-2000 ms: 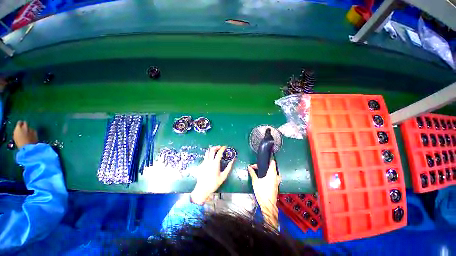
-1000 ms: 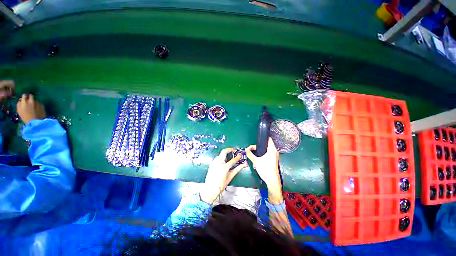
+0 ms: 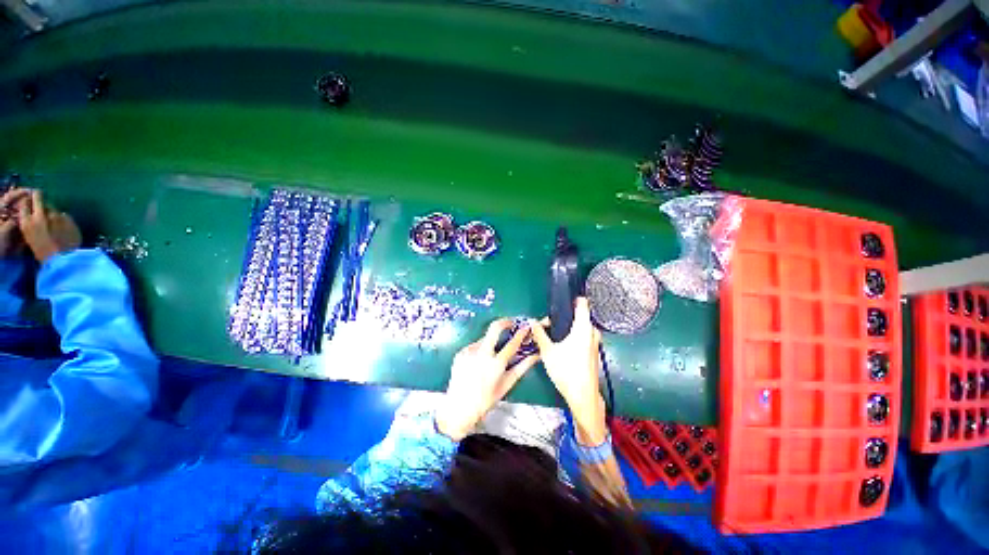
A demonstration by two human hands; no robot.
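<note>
My left hand (image 3: pixel 483 374) holds a dark round unit (image 3: pixel 523 340) at the front edge of the bench. My right hand (image 3: pixel 573 352) holds the black electric screwdriver (image 3: pixel 564 280), which points away from me, and its fingertips also reach the round unit. The fingers partly hide the unit. Two round units (image 3: pixel 432 233) with shiny rings lie side by side beyond my hands. A round dish of screws (image 3: pixel 623 295) is right of the screwdriver. Loose small silver parts (image 3: pixel 418 312) lie left of my hands.
Strip parts (image 3: pixel 284 271) lie at left, with empty strips (image 3: pixel 352 266) beside them. An orange-red compartment tray (image 3: pixel 803 358) is at right, with a plastic bag (image 3: pixel 691 249) at its corner. Ribbed stacked parts (image 3: pixel 683 160) and a round unit (image 3: pixel 333 89) are on the green belt. A blue-sleeved person (image 3: pixel 92 336) works at far left.
Two seconds ago the screwdriver was over the screw dish; it now stands left of the dish, pointing away. My right fingertips have come to the unit in my left hand. The view has shifted.
</note>
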